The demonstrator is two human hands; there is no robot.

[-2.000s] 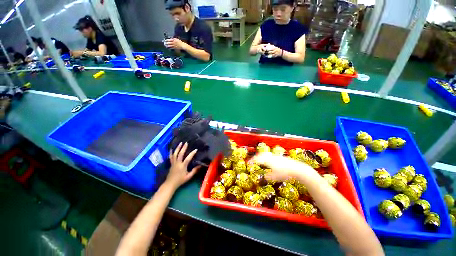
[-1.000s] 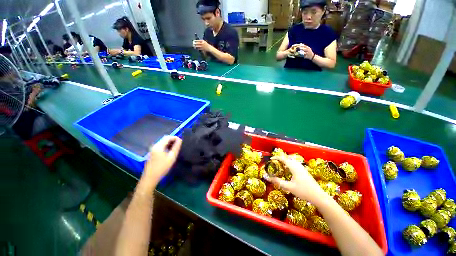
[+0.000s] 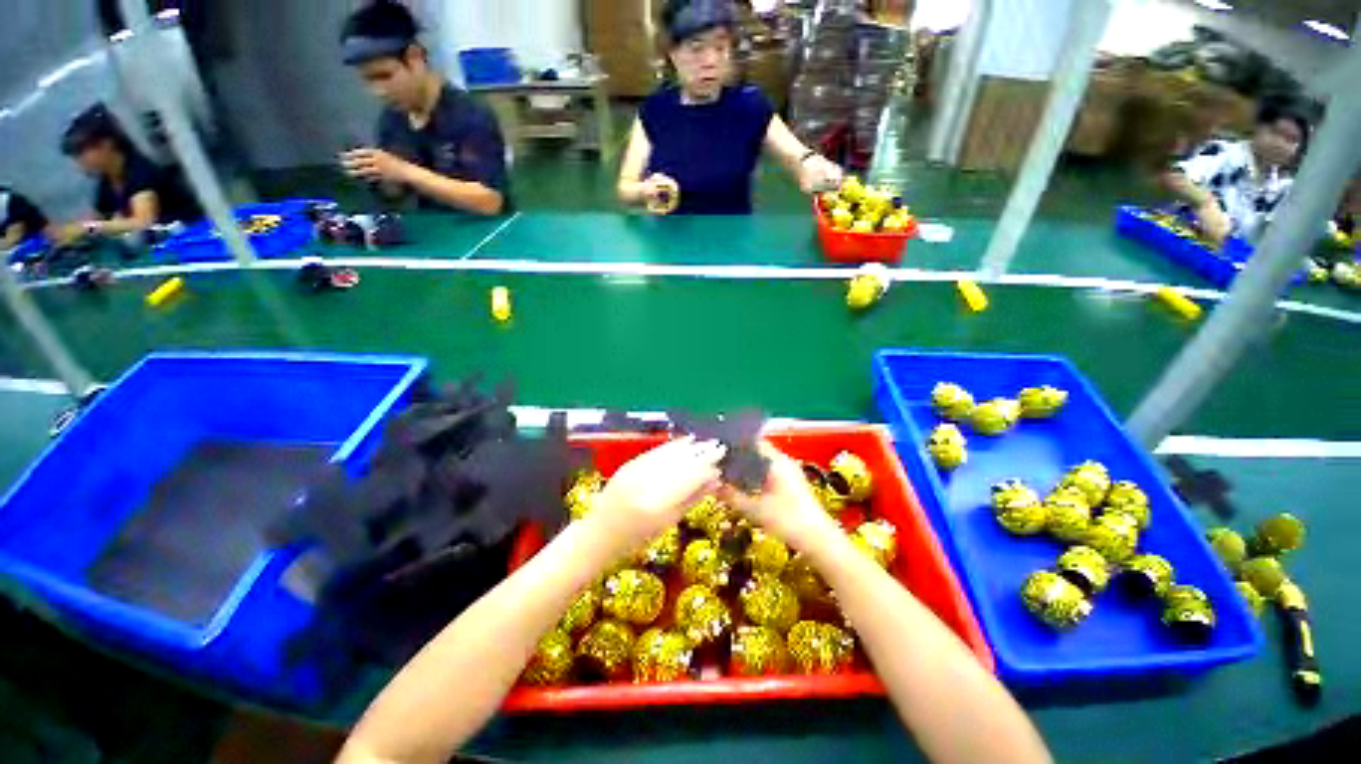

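My left hand and my right hand meet above the back part of the red tray. A black foam liner shows between them, with my left fingertips closed on it. My right fingers are curled at its right side. Any grille in my right hand is hidden by the foam and fingers. Many gold grilles fill the red tray under my hands. A loose pile of black foam liners lies left of the tray, partly over the edge of the blue bin.
A blue tray at the right holds several grilles. Beyond it lie more grilles and a black-yellow tool. A metal post stands at the line. Yellow cylinders lie on the green conveyor. Several workers sit across.
My left hand has moved from the foam pile to my right hand, with foam now between them. The view has turned right. The person opposite now reaches to the small red tray.
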